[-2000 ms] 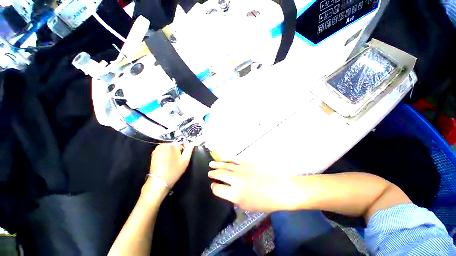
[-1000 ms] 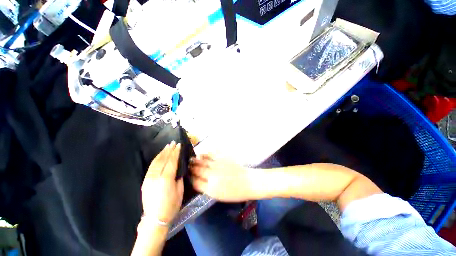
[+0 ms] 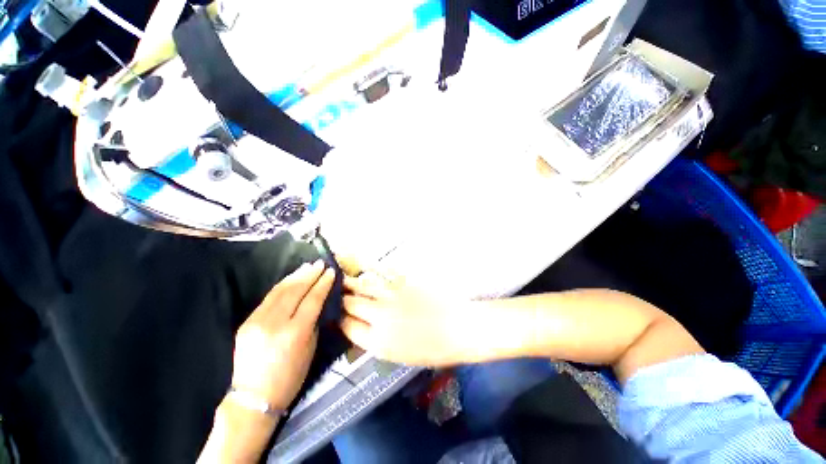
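Note:
The black garment (image 3: 163,317) runs from the left up to the needle area (image 3: 303,227) of the white lockstitch machine (image 3: 263,118). My left hand (image 3: 283,340) lies palm down on the cloth, fingers together, fingertips at its folded edge just below the presser foot. My right hand (image 3: 398,313) is on the other side of this edge, its curled fingertips holding the cloth against the left fingers. The thumb and fingertips of both hands nearly meet. The needle tip itself is too glared to see.
The white machine bed (image 3: 471,217) has a ruler (image 3: 340,412) along its front edge. An open carton with a clear-wrapped item (image 3: 616,104) sits on it at right. A blue basket (image 3: 770,272) holding black pieces stands at right. Black straps (image 3: 235,91) loop over the machine head.
Both hands moved down from the needle area, then slightly back up towards it. My left hand went from pinching at the needle to lying flat along the cloth edge. The camera view shifted.

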